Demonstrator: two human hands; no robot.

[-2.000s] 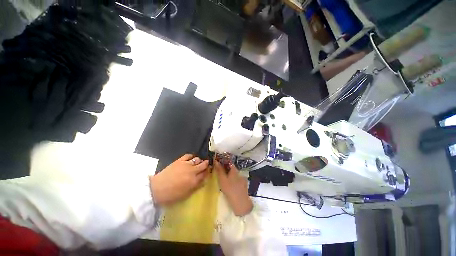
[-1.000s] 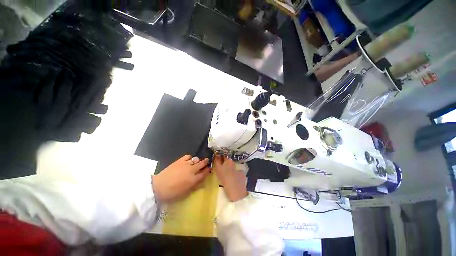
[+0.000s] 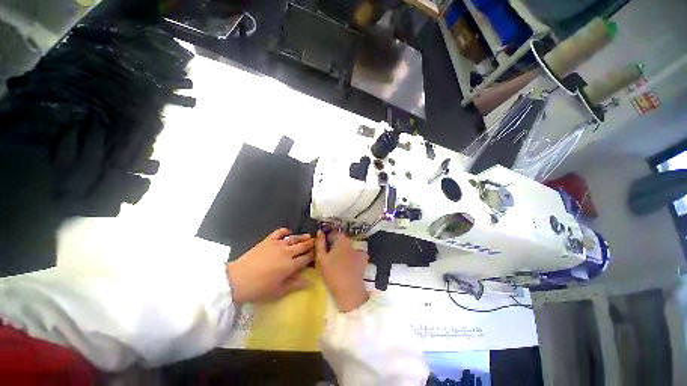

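A flat black fabric panel (image 3: 256, 192) with a small tab on its top edge lies left of the white sewing machine head (image 3: 346, 185). My left hand (image 3: 271, 264), with a ring, presses the panel's lower right corner by the needle area (image 3: 331, 228). My right hand (image 3: 343, 268) is right beside it, fingertips at the needle area. The fingertips of both hands nearly touch. The fabric under the fingers and the needle itself are too small and blurred to make out. A yellow sheet (image 3: 290, 320) lies under and below my hands.
A big heap of black pieces (image 3: 83, 128) is at the left. Small black pieces (image 3: 403, 252) lie under the machine arm, one strip pointing down. A black cable (image 3: 482, 305) crosses the table at the right. Thread cones (image 3: 580, 49) stand at the upper right.
My right hand has shifted slightly left, closer to my left hand. A black strip under the machine arm now sticks out downward. The camera view has shifted a little.
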